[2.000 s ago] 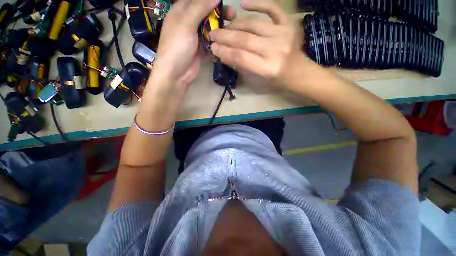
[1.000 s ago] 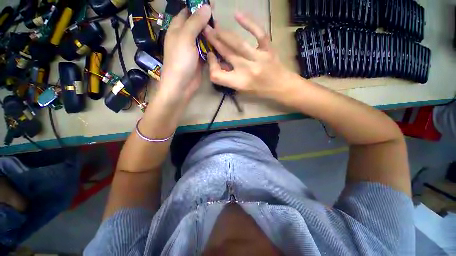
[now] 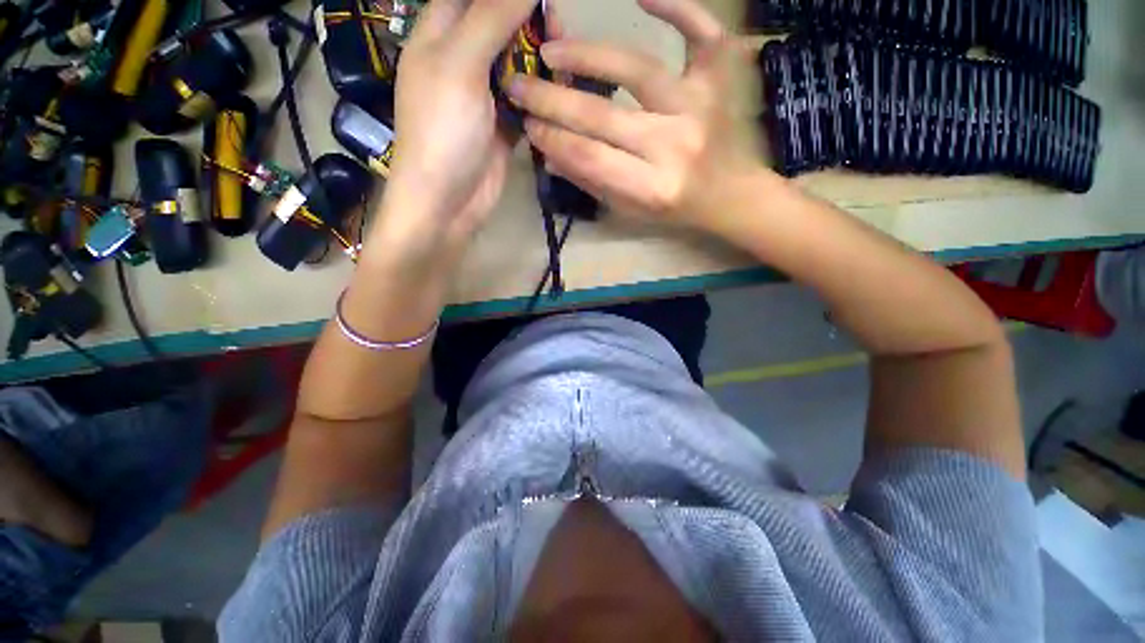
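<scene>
My left hand (image 3: 455, 119) holds a half-assembled black unit (image 3: 512, 78) upright at the top of the view, its upper end cut off or hidden by the fingers. Some yellow and thin wires show inside it. My right hand (image 3: 640, 126) has its fingertips on the unit's right side. A black cable (image 3: 549, 232) hangs from the unit toward the bench edge. A dark piece (image 3: 573, 196) shows below my right fingers, partly hidden.
Several half-assembled units (image 3: 170, 204) lie in a loose heap at left, with wires and green boards. Rows of black covers (image 3: 929, 113) lie at right on cardboard (image 3: 904, 189). The bench has a green edge (image 3: 741, 279). Another person's leg (image 3: 75, 502) shows lower left.
The unit's green board end, visible a second ago, is out of sight. My hands have shifted slightly upward in view. The cable now hangs straighter below the unit.
</scene>
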